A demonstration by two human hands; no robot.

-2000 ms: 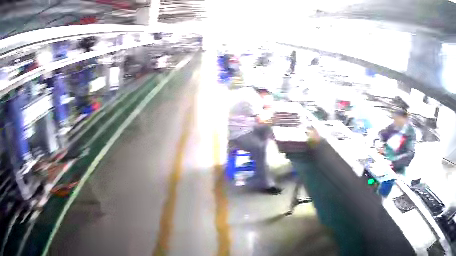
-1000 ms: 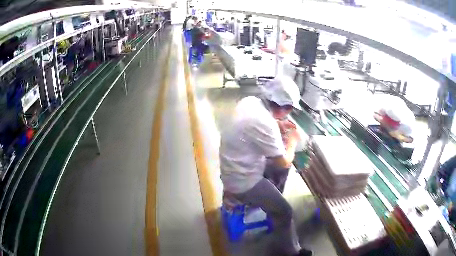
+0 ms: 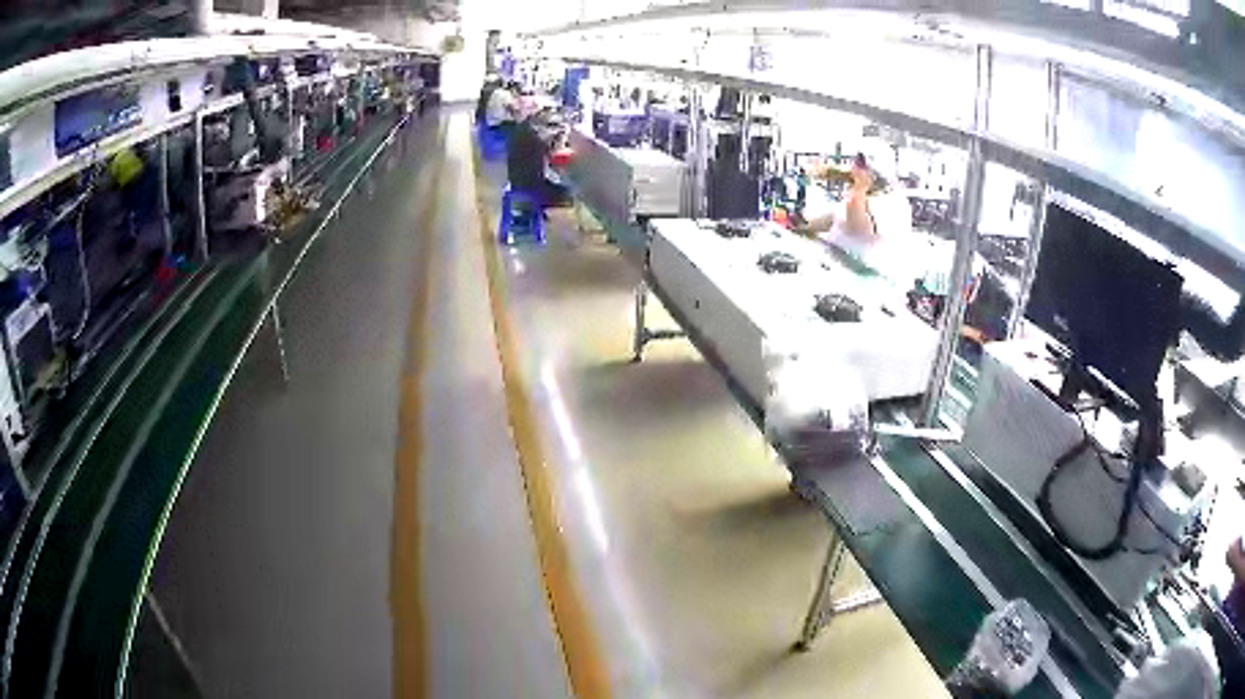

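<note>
No hand of mine is in the picture. Nearest in front on the right is a green-topped line bench point(image 3: 942, 601) with white strips along it. A clear plastic bag point(image 3: 1006, 645) with things inside lies on it near the bottom edge. Farther up, another pale plastic bag point(image 3: 817, 410) sits at the end of a long white box-like unit point(image 3: 765, 294) with several dark round parts on top.
A grey aisle point(image 3: 458, 478) with yellow lines runs ahead. A green line bench point(image 3: 130, 464) with a rail is on the left. A black monitor point(image 3: 1103, 307) stands at right. People sit on blue stools point(image 3: 522, 216) far ahead; a raised hand point(image 3: 860, 198) shows beyond the white unit.
The view has moved forward along the aisle. The seated person in a white cap and the stacked trays beside them are out of view; the white unit and monitor now appear closer.
</note>
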